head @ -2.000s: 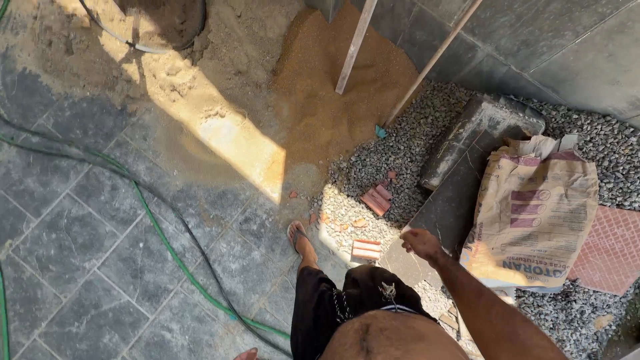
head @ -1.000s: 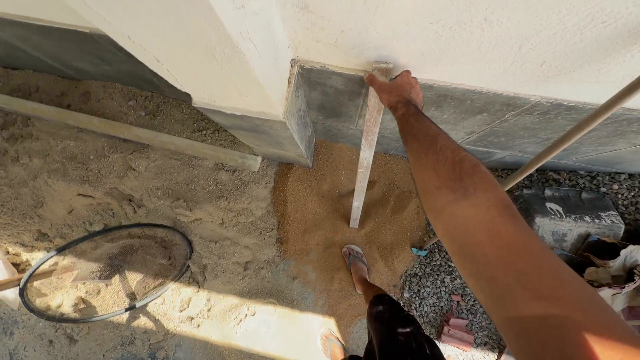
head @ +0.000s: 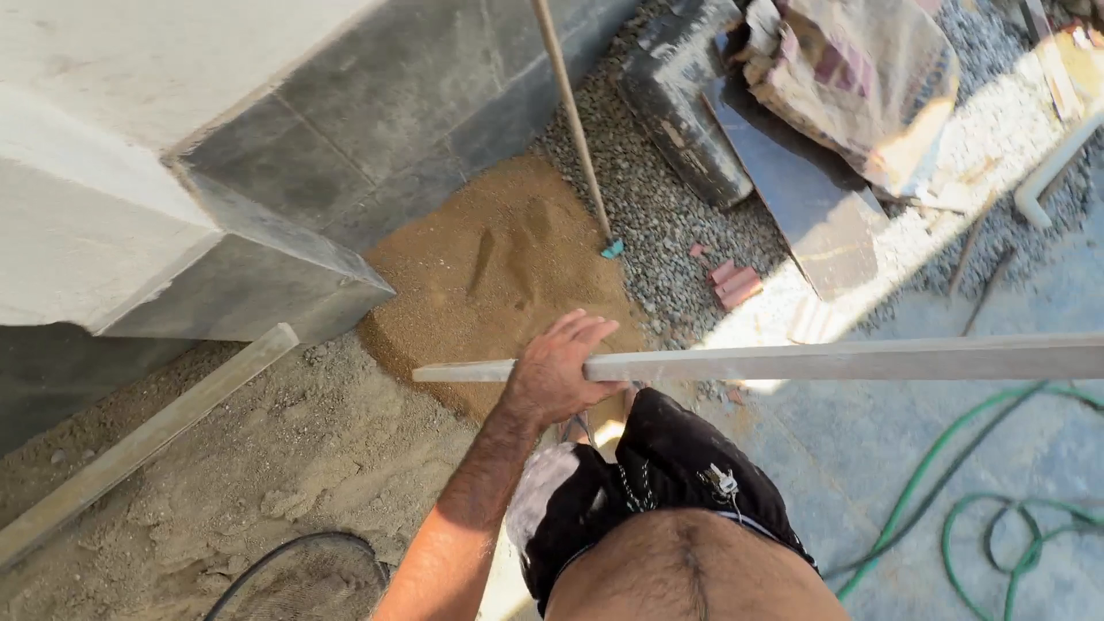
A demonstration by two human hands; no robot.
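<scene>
My left hand is around a long pale straight bar, near its left end, with the fingers above it and the thumb below. The bar lies level across the view, over a mound of orange-brown sand, and runs out past the right edge. My right hand is out of view. Against the wall above the mound leans a long pole, its foot beside a small turquoise piece.
A second bar lies on rough sand at left, above a black-rimmed round sieve. Gravel holds broken red pieces, a dark worn container, a dark board and a paper sack. Green hose coils lower right.
The bar stood upright against the wall, its top in my right hand; now it is level in my left hand. My right hand has left the view, which has turned.
</scene>
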